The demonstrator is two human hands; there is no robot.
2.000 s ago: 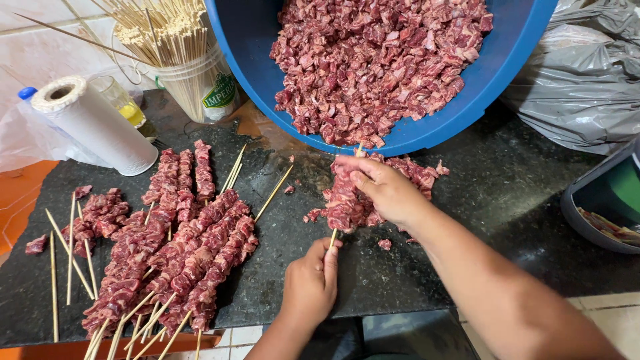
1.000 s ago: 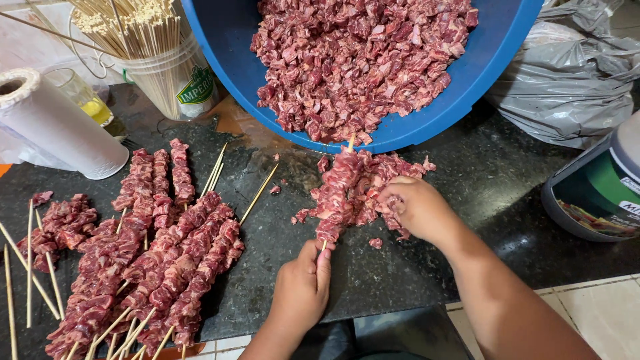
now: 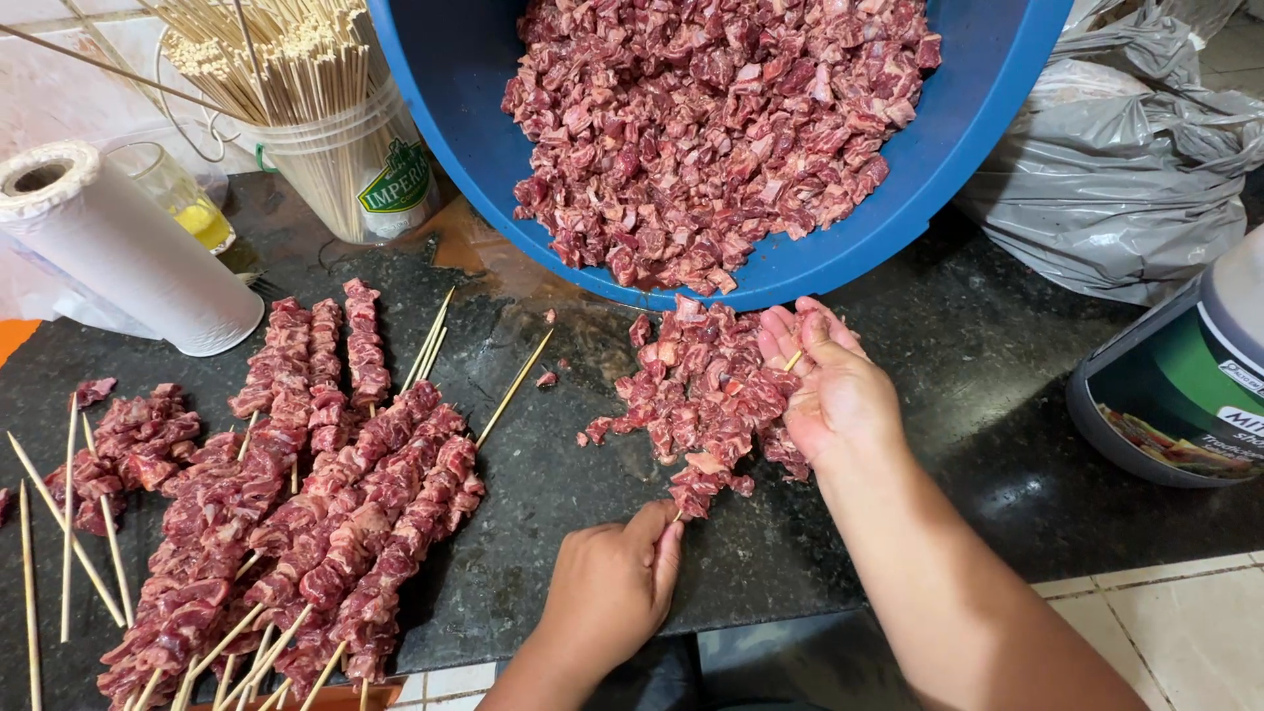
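My left hand point(image 3: 617, 578) grips the lower end of a wooden skewer, which carries threaded meat pieces point(image 3: 706, 479) and slants up to the right. Its tip shows by my right hand point(image 3: 825, 380), palm up with fingers slightly curled at the right side of a pile of cut raw meat point(image 3: 681, 375). Whether the right fingers hold a piece cannot be told. Behind the pile, a tilted blue plastic tub point(image 3: 849, 262) holds much more cut meat. Finished-looking meat skewers point(image 3: 346, 504) lie stacked at the left of the dark stone counter point(image 3: 553, 444).
At the back left stand a paper towel roll point(image 3: 148, 262), a glass with yellow content point(image 3: 178, 197) and a clear bucket of wooden skewers point(image 3: 336, 168). Loose skewers point(image 3: 69, 533) lie at far left. Grey plastic bags point(image 3: 1126, 188) and a large labelled container point(image 3: 1175, 375) are at right.
My right hand has turned palm up beside the skewer tip. The skewer in my left hand, more upright one second ago, now slants to the right over the meat pile.
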